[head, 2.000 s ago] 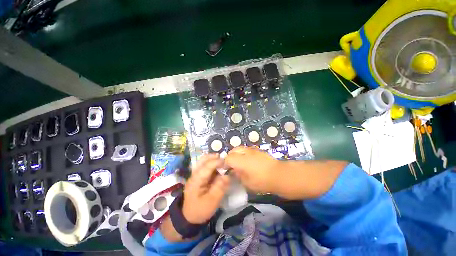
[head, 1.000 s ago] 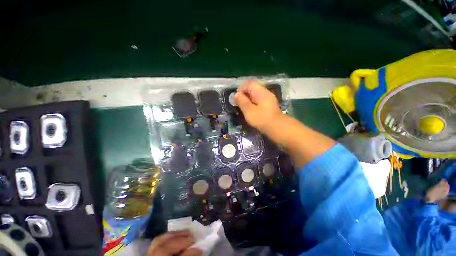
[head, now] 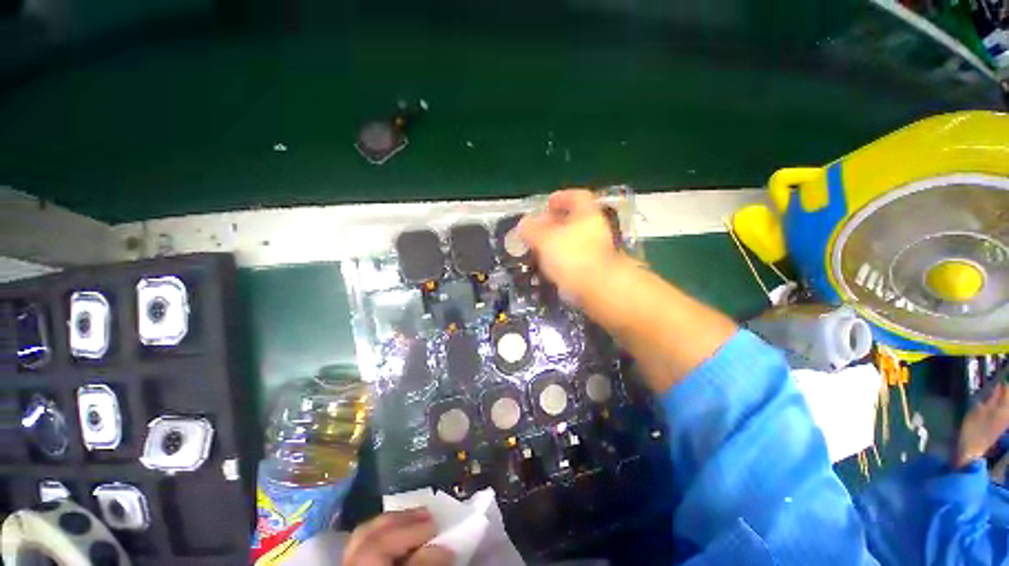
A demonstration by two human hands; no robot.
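Observation:
The clear blister tray (head: 365,321) holds black watch modules in rows. In the back row, two modules (head: 422,255) at the left have bare backs. My right hand (head: 570,245) is over the third, its fingertips at a pale round adhesive pad (head: 517,242) on that module. Whether the fingers still grip the pad cannot be told. One module (head: 511,347) in the middle row and several in the front row (head: 453,425) bear pale pads. My left hand (head: 389,540), cut off by the bottom edge, holds crumpled white backing paper (head: 456,524).
A black foam tray (head: 217,365) with watch cases stands at left, a roll of adhesive pads (head: 66,538) before it. A plastic container (head: 321,420) and packet (head: 290,514) lie beside the tray. A loose module (head: 380,139) lies on the belt. A fan (head: 907,238) and another person's hand (head: 983,423) are at right.
My right hand has left my left hand and reached to the back row, where a pale pad now shows on the third module. The view has moved closer over the tray.

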